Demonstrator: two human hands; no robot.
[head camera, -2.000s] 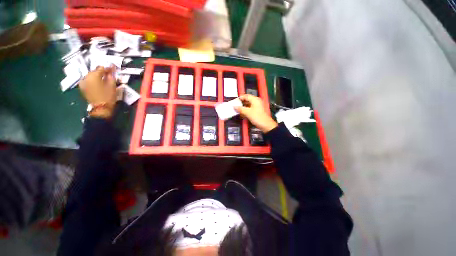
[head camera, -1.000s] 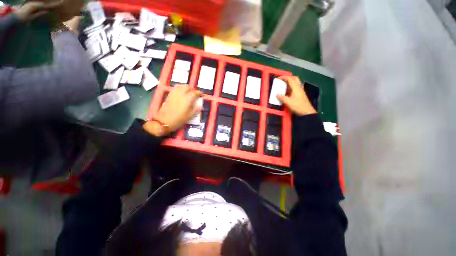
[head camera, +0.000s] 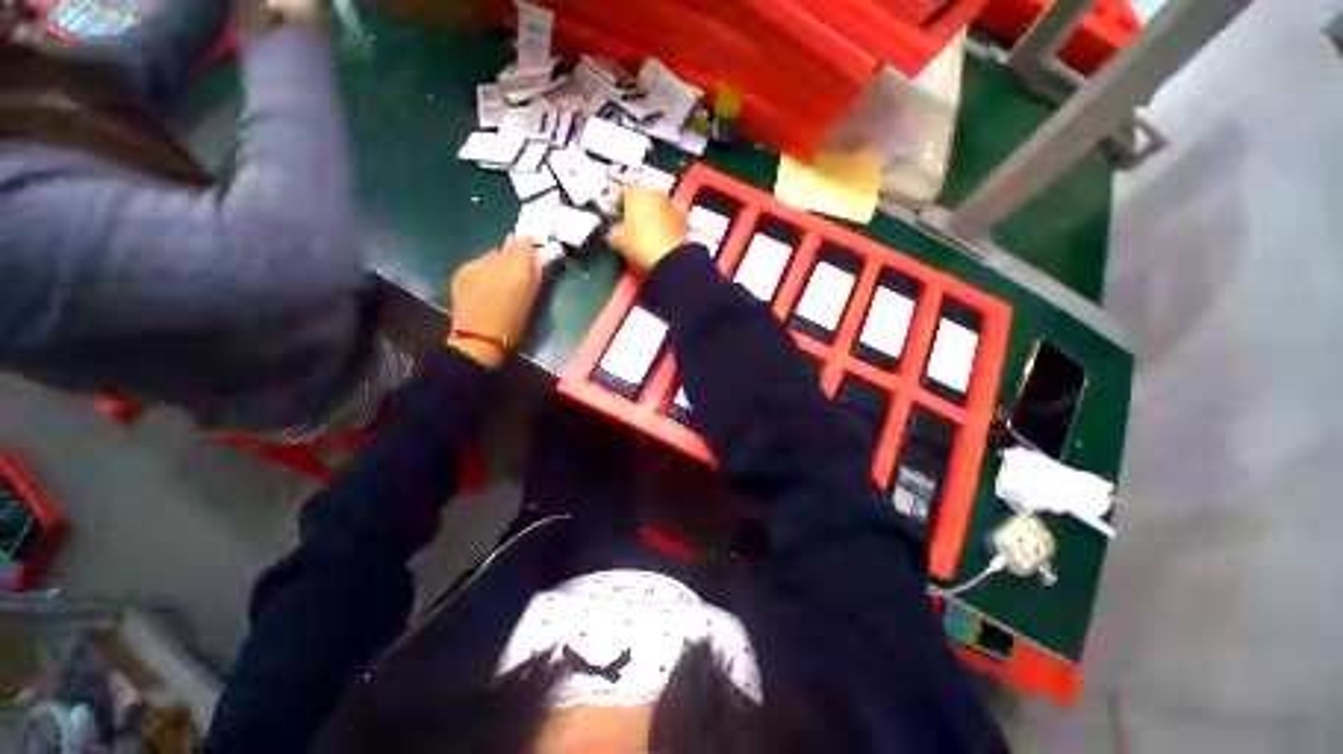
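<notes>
The red phone tray (head camera: 954, 508) lies at an angle, with black phones face down in its pockets. White phone batteries (head camera: 888, 320) sit in the far-row phones and in the near-row left one (head camera: 633, 346). My right sleeve covers much of the near row; its right-end phone (head camera: 916, 479) shows no white battery. Loose batteries (head camera: 614, 143) lie in a pile left of the tray. My left hand (head camera: 498, 295) has its fingertips at a battery on the pile's near edge. My right hand (head camera: 648, 228) reaches the pile's right side beside the tray corner. Whether either grips a battery is unclear.
Red trays (head camera: 737, 67) are stacked behind. A yellow paper (head camera: 828, 187) lies behind the tray. Right of it are a smartphone (head camera: 1046, 398), crumpled white material (head camera: 1053, 486) and a pale cabled gadget (head camera: 1022, 545). Another person's grey sleeve (head camera: 302, 162) is at left.
The view has turned, shifting the tray rightward. My right hand has left the far-right pocket, where a battery remains, and reached the pile. My left hand has moved from the near row to the pile.
</notes>
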